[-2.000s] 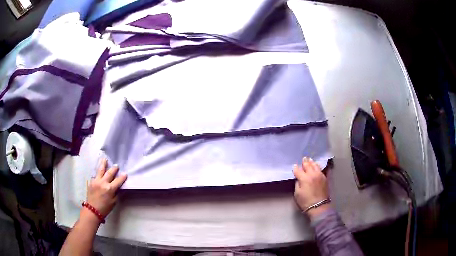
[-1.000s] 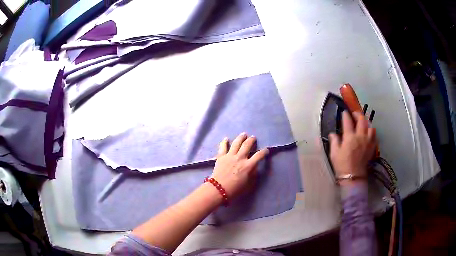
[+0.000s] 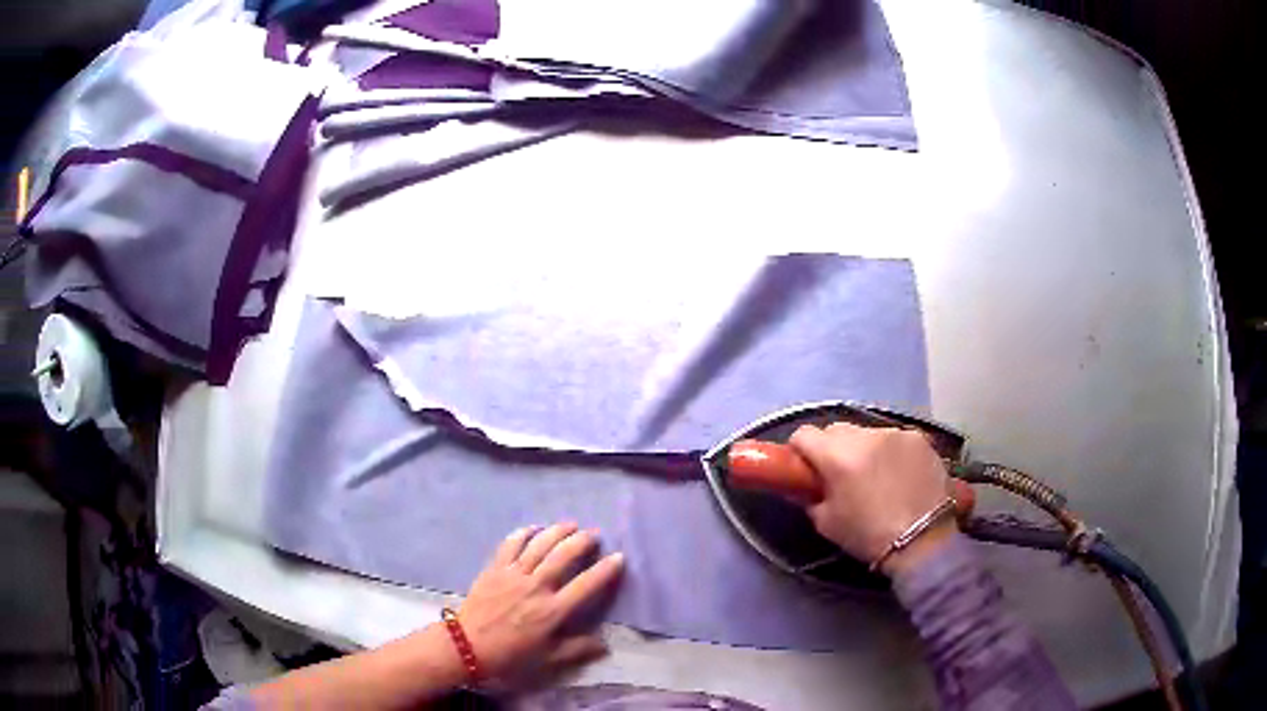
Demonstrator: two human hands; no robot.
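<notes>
A lilac-grey garment panel (image 3: 556, 375) lies flat on the white pressing table, with a raised seam (image 3: 570, 453) running lengthwise and curving up at its left end. My right hand (image 3: 882, 493) grips the orange handle of the steam iron (image 3: 792, 535). The iron rests on the panel's right part, its tip pointing left at the seam, and hides the seam's right end. My left hand (image 3: 539, 611) lies with fingers apart on the panel's near edge, below the seam and left of the iron.
Loosely folded lilac pieces (image 3: 611, 84) lie at the back. A lilac pile with purple bands (image 3: 153, 222) is at the left, above a white roll (image 3: 72, 372). The iron's hose and cable (image 3: 1112, 556) trail right and towards me over the white table (image 3: 1070, 250).
My right hand has taken the iron from the bare table on the right onto the panel. My left hand has moved off the seam to the near edge. The panel was turned over or refolded earlier.
</notes>
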